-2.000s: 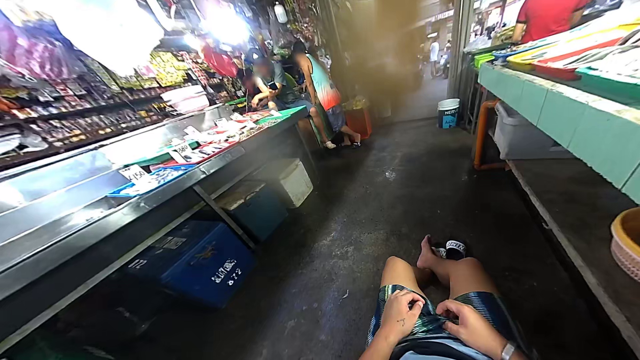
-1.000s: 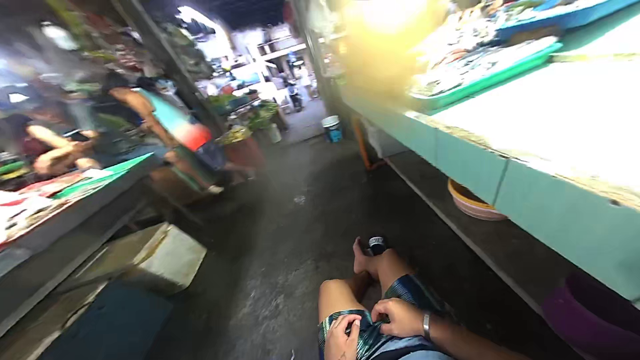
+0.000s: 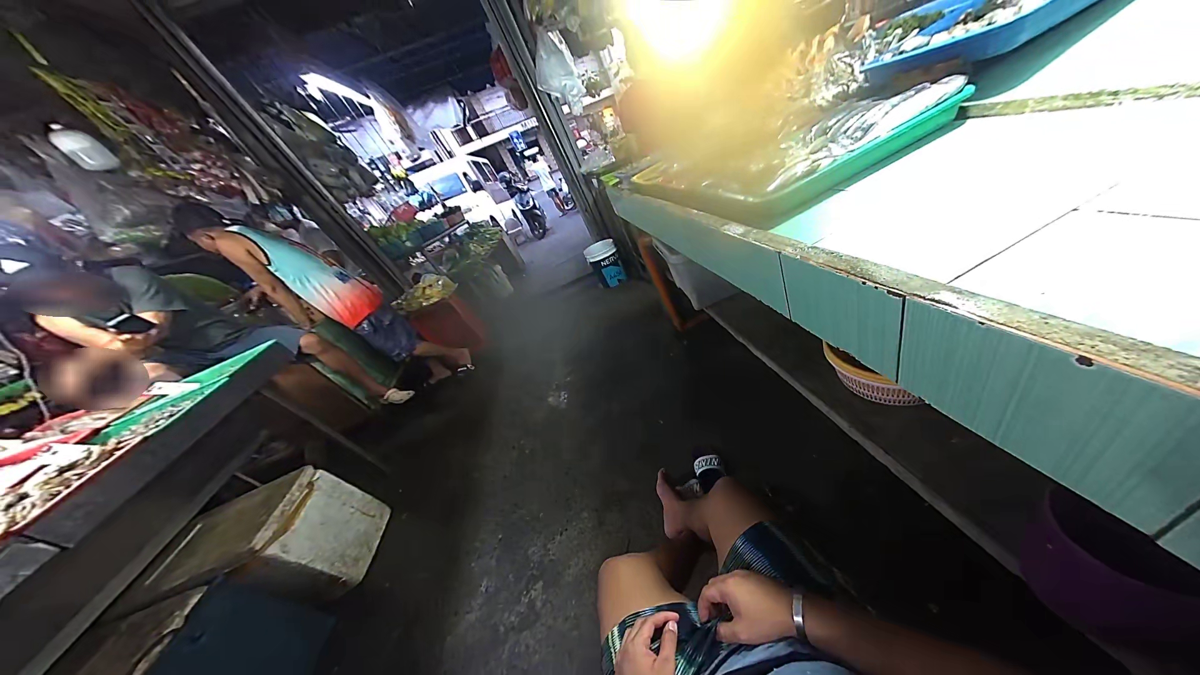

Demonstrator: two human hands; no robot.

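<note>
My left hand (image 3: 647,645) rests on my lap, on the patterned shorts (image 3: 698,633), with its fingers bent. Beside it, my right hand (image 3: 745,607) lies on the same shorts, thumb and fingers curled near a fold of the cloth; whether either hand pinches the fabric is unclear. A silvery band (image 3: 798,616) circles the right wrist. My legs are crossed, with a bare foot (image 3: 671,506) and a dark sandal with a lettered strap (image 3: 709,465) just past the knees.
A tiled counter (image 3: 994,366) with a green tray of fish (image 3: 872,141) runs along the right. Below stand a woven plastic basket (image 3: 867,375) and a purple tub (image 3: 1097,572). At left are a seafood stall (image 3: 141,469), a worn white box (image 3: 328,525) and several people. A bucket (image 3: 606,264) stands ahead.
The view has swung right since the first frame, bringing more of the tiled counter into sight. Both hands stay on my lap.
</note>
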